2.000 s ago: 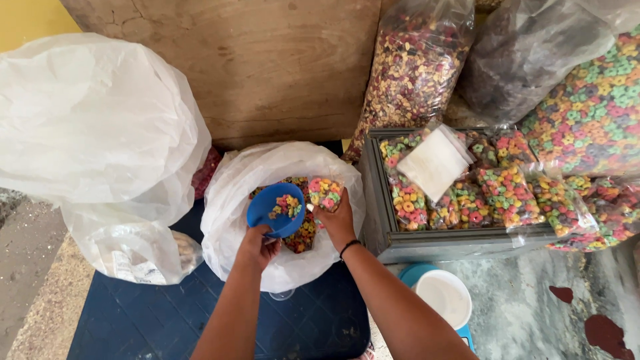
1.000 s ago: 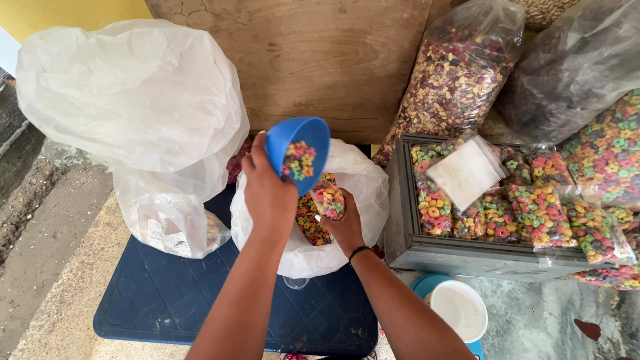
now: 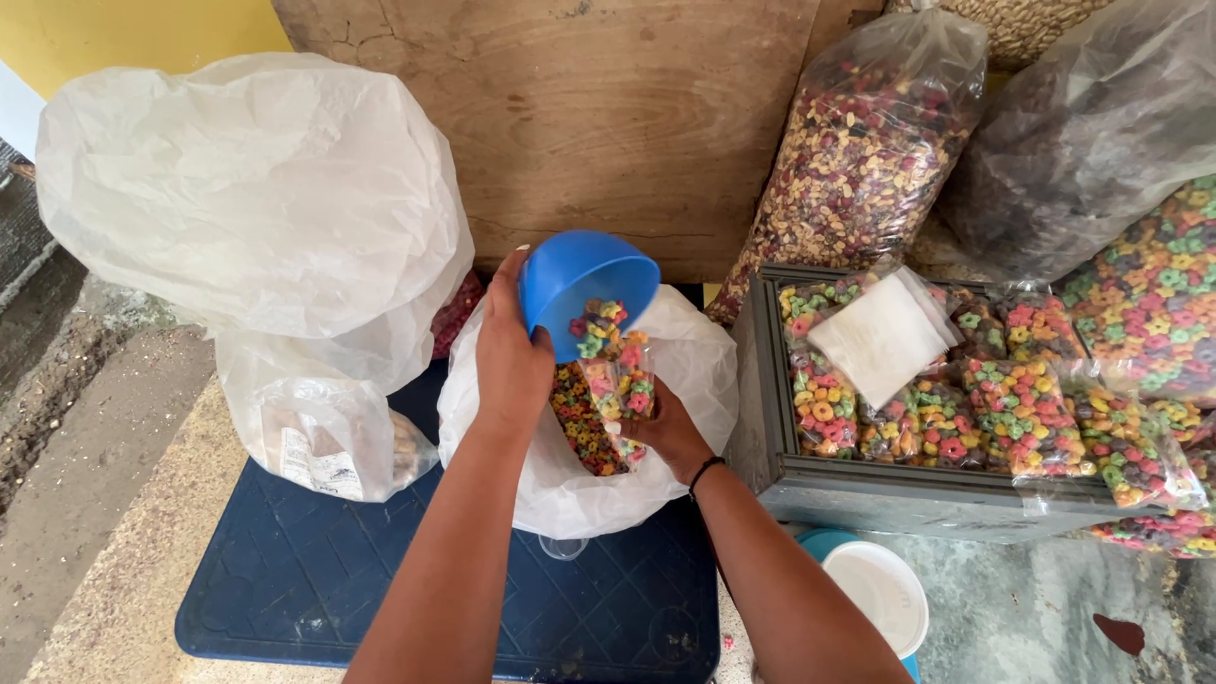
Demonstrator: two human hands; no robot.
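Observation:
My left hand (image 3: 516, 366) grips a blue plastic bowl (image 3: 608, 266), which is tilted to the right with colorful ring cereal at its lower rim. Right below that rim, my right hand (image 3: 671, 432) holds a small clear plastic bag (image 3: 619, 391) partly filled with the same cereal. Both hands are over a large white plastic sack (image 3: 594, 503), open at the top, with more colorful cereal (image 3: 581, 418) inside. The sack stands on a dark blue plastic table (image 3: 380, 579). A dark band circles my right wrist.
A grey crate (image 3: 774, 475) at right holds several filled cereal bags (image 3: 1021, 413) and a stack of empty clear bags (image 3: 879, 337). Behind stands a tall bag of nuts and dried fruit (image 3: 855, 152). White bags (image 3: 256, 190) bulge at left; a white tub (image 3: 879, 598) is below the crate.
My left hand has raised and tipped the blue bowl, which was lower and over the sack's opening two seconds ago. My right hand still holds the small bag.

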